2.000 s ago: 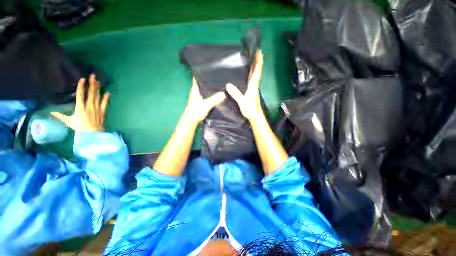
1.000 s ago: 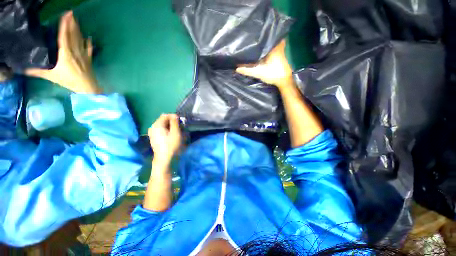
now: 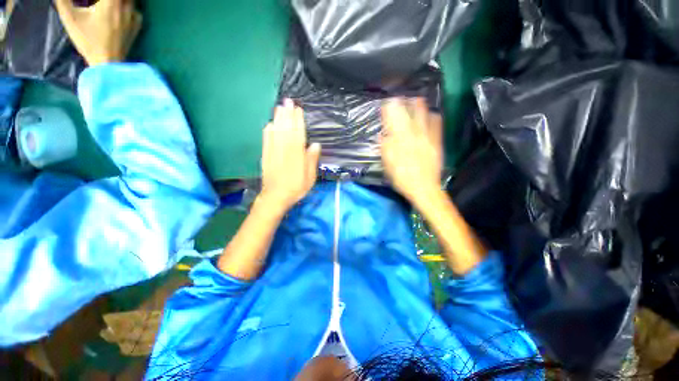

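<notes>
A glossy black plastic bag [image 3: 342, 123] lies in front of me on the green tabletop. Its bulging far part reaches the top edge of the picture, and its flat near part ends close to my smock. My left hand [image 3: 289, 160] lies palm down on the left side of the flat part, fingers nearly straight. My right hand [image 3: 413, 149] lies palm down on the right side, fingers pointing away and slightly blurred. Neither hand visibly grips the bag; the palms are hidden.
A heap of black bags [image 3: 573, 141] lies at the right and hangs over the edge. A co-worker's blue sleeve [image 3: 138, 141] and hand are at the left, beside a pale blue roll [image 3: 46, 136]. Brown cardboard [image 3: 134, 327] lies on the floor.
The folded bundle has been opened out lengthwise. My left hand has moved from the bag's near left corner up onto its flat part. My right hand now lies flatter, nearer me.
</notes>
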